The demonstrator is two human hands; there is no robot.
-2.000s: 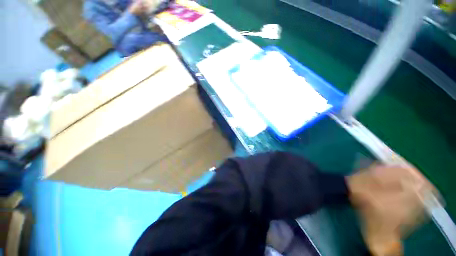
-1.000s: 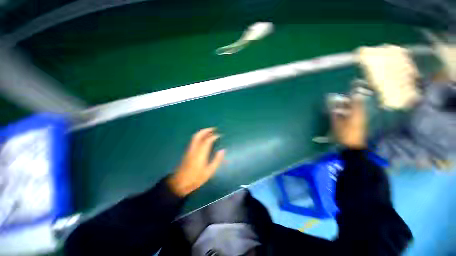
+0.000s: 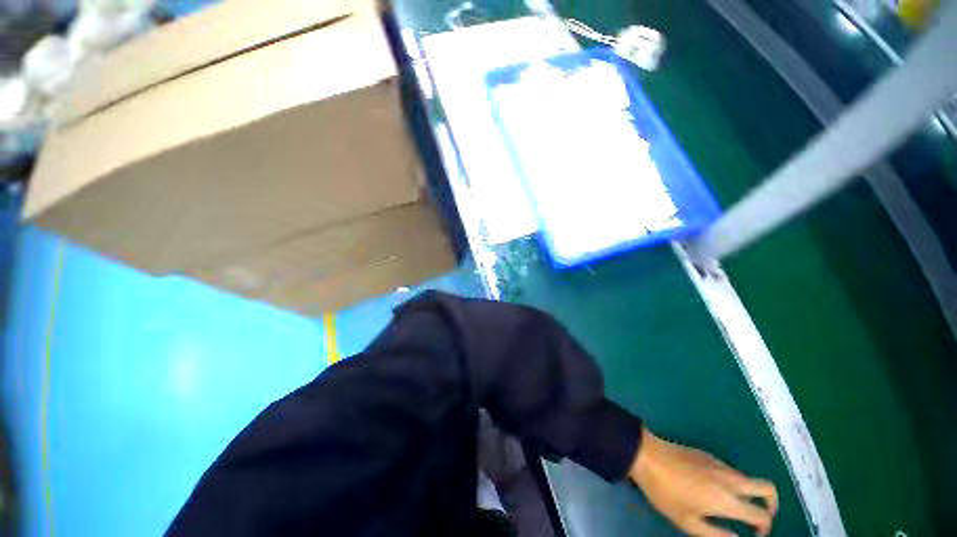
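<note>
My left hand [image 3: 705,490] is low at the right of centre, over the dark green bench beside the white rail. Its fingers are apart and slightly bent, with nothing seen in them; its lower side is near the picture's bottom edge. My right hand is out of the picture. A shallow blue bin [image 3: 687,189] stands on the bench ahead of my left arm, full of small pieces [image 3: 588,157] washed out to white. A white handheld device [image 3: 640,47] with a thin cord lies on the green belt beyond the bin.
A white sheet [image 3: 472,105] lies beside and under the bin. A large brown carton [image 3: 241,189] stands at left. A pale post [image 3: 829,152] rises from the white rail [image 3: 771,393] at the bin's corner. Blue floor shows at lower left.
The view has swung right a second ago and back left now, bringing back the bin and carton. My right hand has left the picture. My left hand is still empty.
</note>
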